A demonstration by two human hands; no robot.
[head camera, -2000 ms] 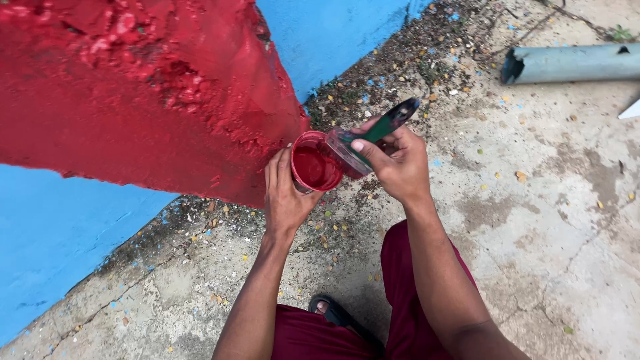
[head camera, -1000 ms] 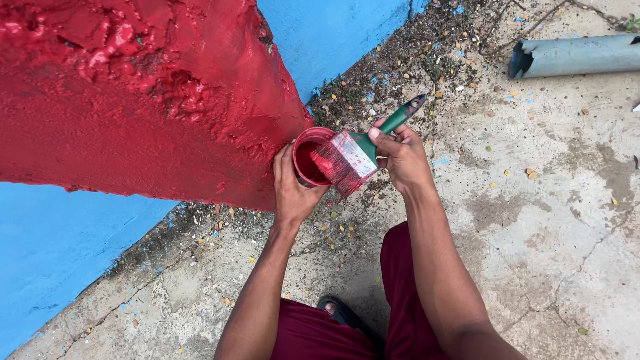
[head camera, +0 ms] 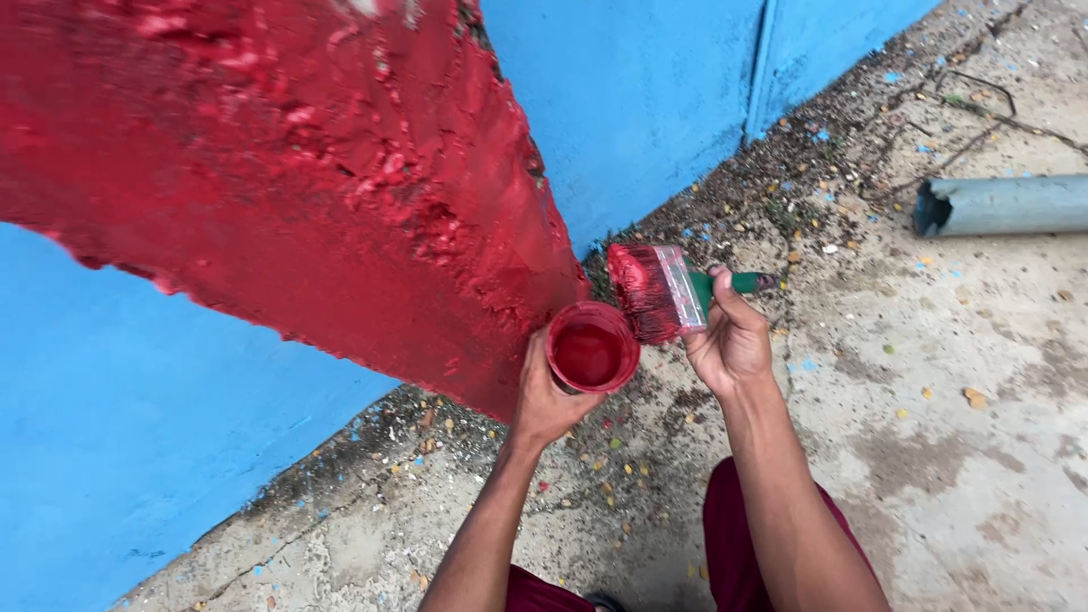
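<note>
My left hand (head camera: 548, 395) is wrapped around a small cup of red paint (head camera: 592, 348), close to the lower end of a red-painted rough pillar (head camera: 340, 195). In my right hand (head camera: 733, 340) is a wide paintbrush (head camera: 659, 293) with a green handle and a metal ferrule. Its bristles are coated in red paint and point left, just above and to the right of the cup's rim. Whether bristles and rim touch, I cannot tell.
Blue walls (head camera: 629, 110) stand on both sides of the pillar. A broken grey-blue pipe (head camera: 1003, 206) lies on the concrete ground (head camera: 892, 408) at the right. Grit, paint flakes and thin twigs lie along the wall's foot.
The brush, over the cup's right edge one second ago, is now up and to the right of the opening, its bristles pointing left. The left hand still holds the cup.
</note>
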